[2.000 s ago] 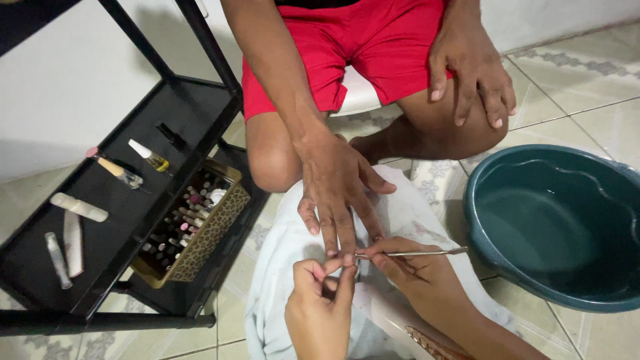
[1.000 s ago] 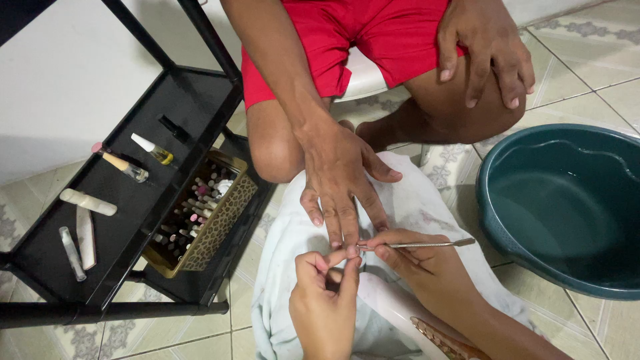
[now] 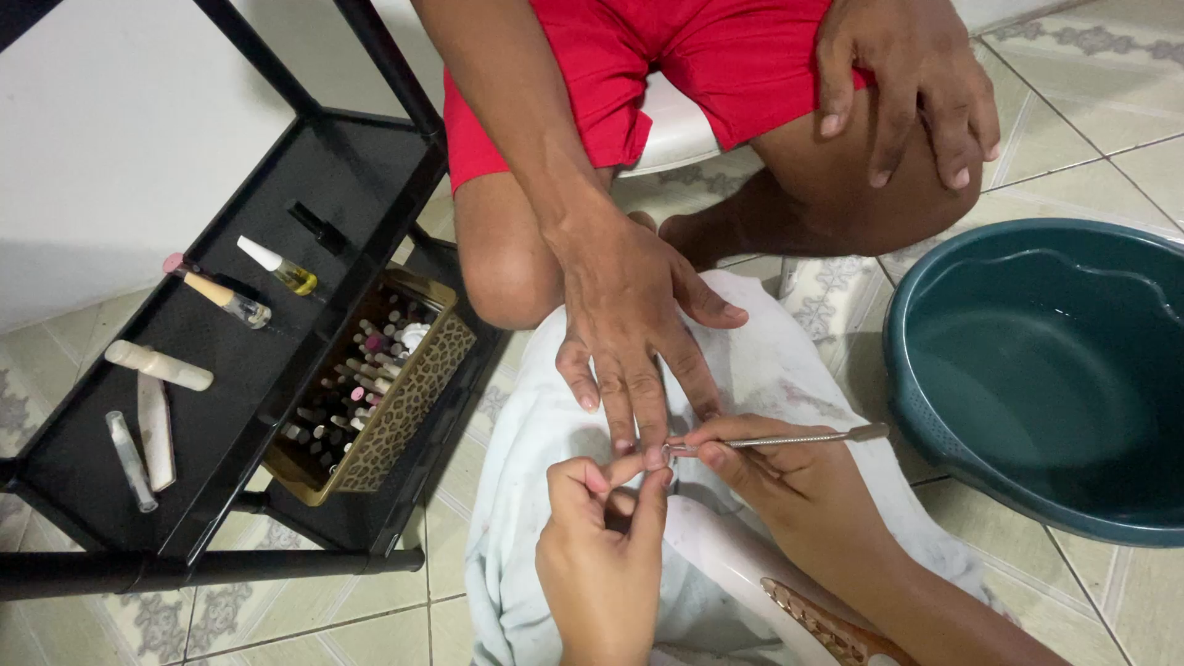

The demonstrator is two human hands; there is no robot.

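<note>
My right hand (image 3: 800, 490) grips a metal cuticle pusher (image 3: 786, 440) by its shaft. Its flat end points right, and the other end touches a fingertip of another person's hand (image 3: 629, 296). Thumb and index finger of my left hand (image 3: 606, 546) pinch that same fingertip from below. The person's hand lies palm down, fingers spread, over a white towel (image 3: 527, 518). The tool's working tip is partly hidden by fingers.
A green basin (image 3: 1036, 370) of water stands on the tiled floor at right. On the left, a black shelf rack (image 3: 277, 388) holds nail polish bottles (image 3: 294, 276), a nail file (image 3: 155, 430), small tubes and a leopard-print basket (image 3: 407, 407). The person's other hand (image 3: 911, 83) rests on a knee.
The person's resting hand on the knee has shifted slightly since the earliest frame. My hands keep their hold on the fingertip and the tool.
</note>
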